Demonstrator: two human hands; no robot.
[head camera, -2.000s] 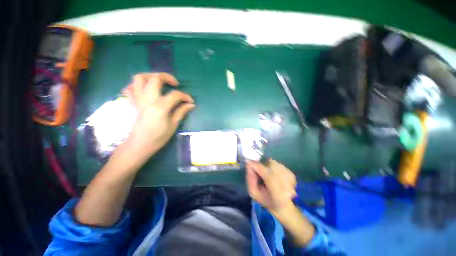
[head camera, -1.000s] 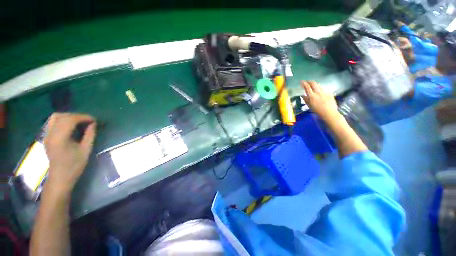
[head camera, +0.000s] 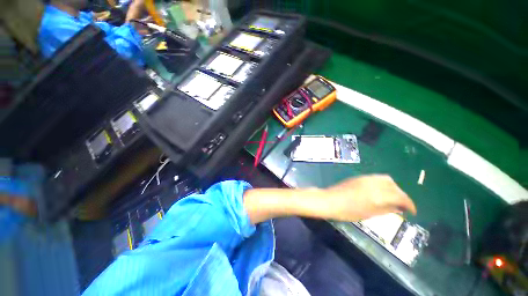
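My left hand (head camera: 373, 198) reaches across from the left, slightly blurred, above the near opened phone (head camera: 408, 240). Its fingers are curled downward; whether anything is between them cannot be told. The hand covers part of that phone's silver-white battery; its circuit board end shows to the right. A second opened phone (head camera: 324, 148) lies on the green mat farther left, with its battery at left and board at right. My right hand is not in view.
An orange multimeter (head camera: 305, 102) with red and black probes stands beside black foam trays (head camera: 179, 118) holding phones. Tweezers (head camera: 467, 231), a pale strip (head camera: 421, 177) and a dark flat piece (head camera: 370, 133) lie on the mat. A person (head camera: 87, 34) is at upper left.
The view has swung left, bringing in the trays and multimeter. My right hand has left the picture. My left hand has moved from beside the left phone to over the other phone.
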